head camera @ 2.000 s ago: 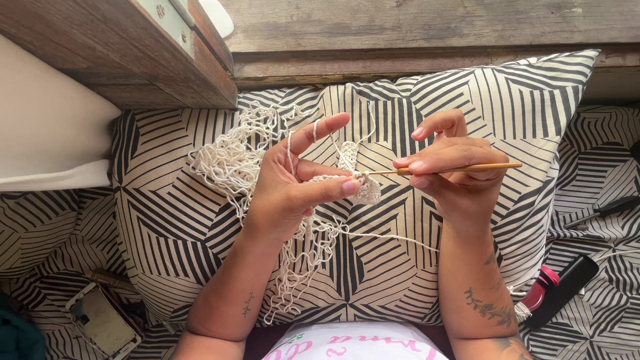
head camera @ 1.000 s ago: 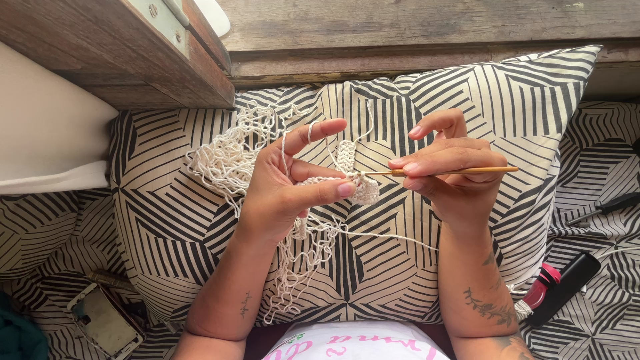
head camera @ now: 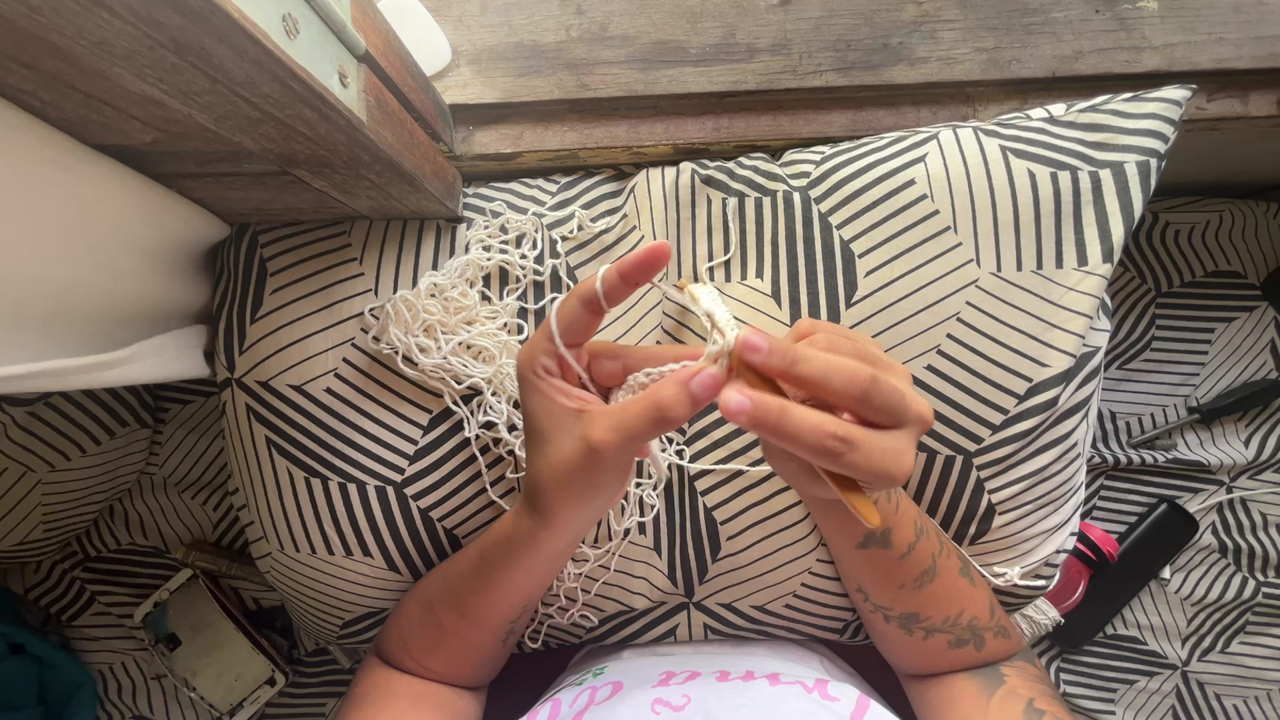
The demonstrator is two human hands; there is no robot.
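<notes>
My left hand pinches a small cream crocheted piece between thumb and fingers, its index finger raised with yarn looped around it. In my right hand is a wooden crochet hook, its shaft slanting from lower right up toward the piece. The hook's tip is near the top of the stitches, partly hidden by the work. A loose tangle of cream yarn lies on the cushion beyond and beside my left hand, and more strands hang below it.
A patterned cushion lies beneath my hands. Wooden framing stands at upper left, a wooden ledge behind. A worn device is at lower left. A black cylindrical object, a pink item and a dark-handled tool are at right.
My right hand has turned and moved closer to my left. The hook, nearly level before, now slants steeply, and the crocheted piece has tilted.
</notes>
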